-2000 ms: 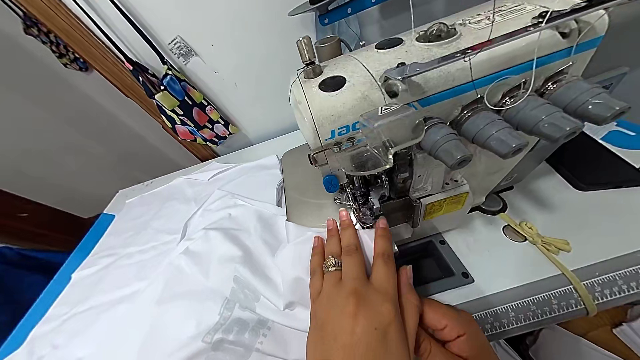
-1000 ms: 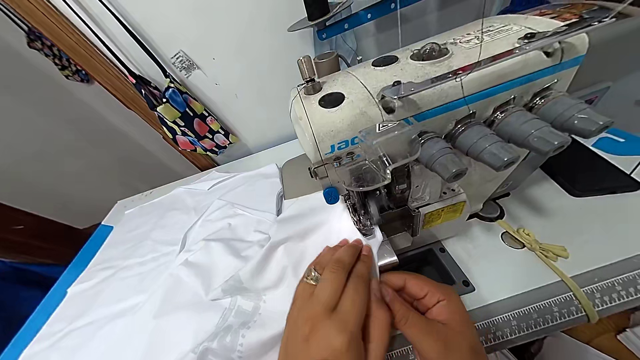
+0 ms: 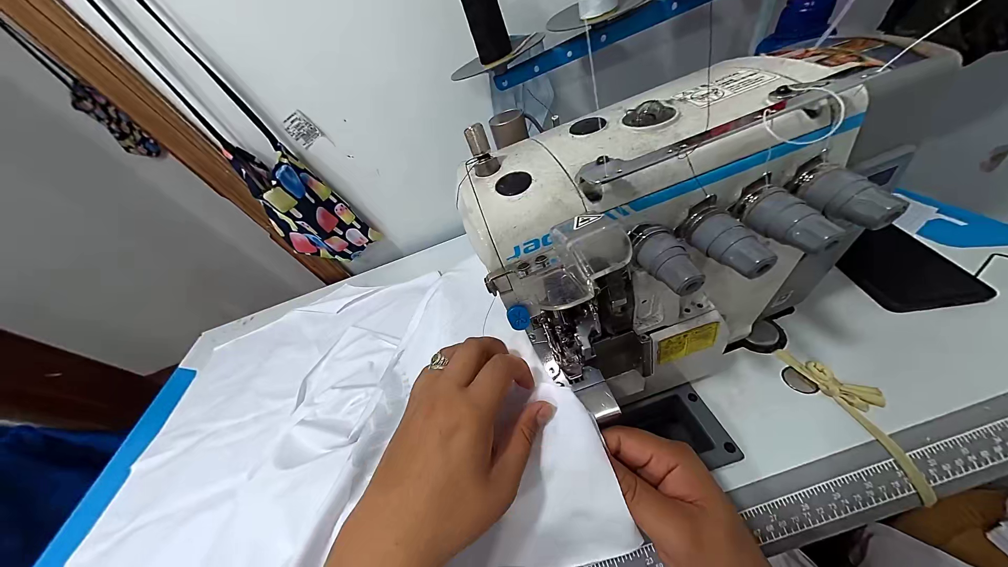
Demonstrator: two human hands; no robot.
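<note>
White fabric [image 3: 331, 409] spreads over the left of the sewing table, its right edge running to the presser foot [image 3: 563, 366] of a Jack overlock sewing machine [image 3: 669, 173]. My left hand [image 3: 465, 441], with a ring on one finger, rests on the fabric just in front of the foot, fingers curled and thumb apart from them; whether it pinches cloth is unclear. To the right, my right hand [image 3: 677, 488] holds the fabric's edge between thumb and fingers, beside the metal plate. A clear plastic guard [image 3: 591, 256] covers part of the needle area.
A black phone-like slab [image 3: 913, 268] lies right of the machine. Yellow tied cord [image 3: 850, 394] crosses the table near a measuring tape [image 3: 882, 472] along the front edge. Thread spools [image 3: 484, 31] stand behind. A patterned pouch [image 3: 307, 205] hangs at the back left.
My left hand has gone from lying flat with fingers extended to curled with the thumb apart. The fabric's right edge now shows between my hands, and my right hand has come away from the left.
</note>
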